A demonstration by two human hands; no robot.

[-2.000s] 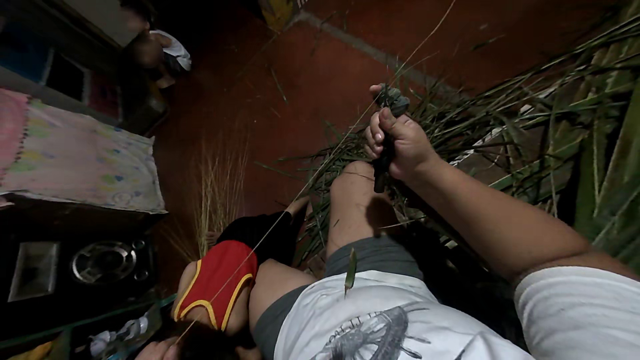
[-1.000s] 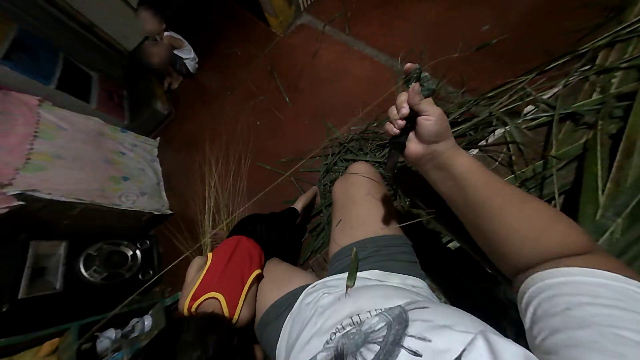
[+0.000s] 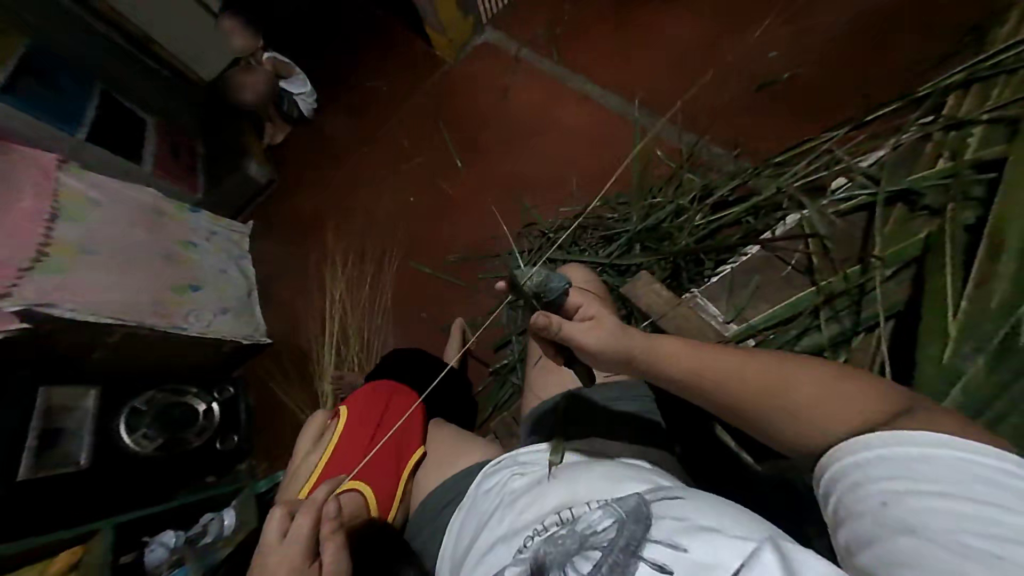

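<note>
My right hand point(image 3: 582, 324) is closed around the dark handle of a knife point(image 3: 582, 370), with a grey-green cloth or pad point(image 3: 544, 286) at its fingers, above my bare knee. A long, thin leaf midrib point(image 3: 436, 382) passes by that pad and runs down left to my left hand point(image 3: 308, 532), whose fingers pinch its end at the bottom edge. The midrib's other end reaches up right over the floor. Whether the blade touches it is hidden. A bundle of pale midribs point(image 3: 356, 308) stands fanned out on the left. A leaf scrap point(image 3: 556, 456) lies on my white shirt.
A person in a red top point(image 3: 384, 416) is close beside my leg. Another person point(image 3: 292, 84) is at the upper left. Stripped green leaves point(image 3: 624, 232) and long fronds point(image 3: 988, 264) cover the right side. A cloth-covered speaker cabinet point(image 3: 168, 420) stands left, on the red floor's edge.
My left hand, out of view a second ago, is back at the bottom left with the midrib in its fingers. My right hand has moved down and left, towards my knee.
</note>
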